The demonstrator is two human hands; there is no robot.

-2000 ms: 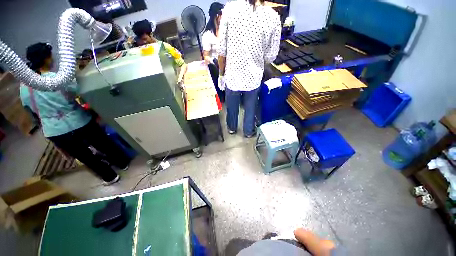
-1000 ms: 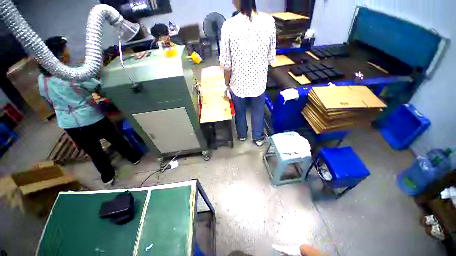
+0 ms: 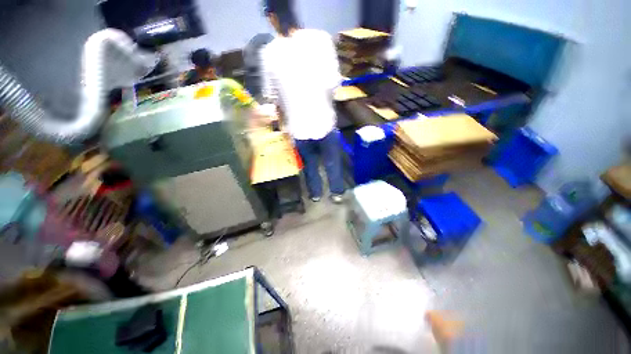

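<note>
A green-topped bench [image 3: 218,314] with a pale dividing strip is cut off by the bottom edge. A dark clump of black parts or a black case [image 3: 140,329] lies on its left section; blur hides which. A blurred skin-coloured patch at the bottom, right of centre, looks like part of my right hand or wrist [image 3: 444,326]. It is over the floor, away from the bench. Its fingers and anything in them cannot be made out. My left hand is not in view.
A grey-green cabinet [image 3: 200,197] stands behind the bench. A pale stool [image 3: 379,202], blue stool [image 3: 448,220] and stacked brown boards [image 3: 439,142] stand right. A person in white [image 3: 301,90] stands at a long table; another person [image 3: 76,249] is blurred at left.
The view has shifted and blurred. The person at left now appears lower and nearer the left edge. The white item beside my right hand no longer shows. The black object remains on the bench.
</note>
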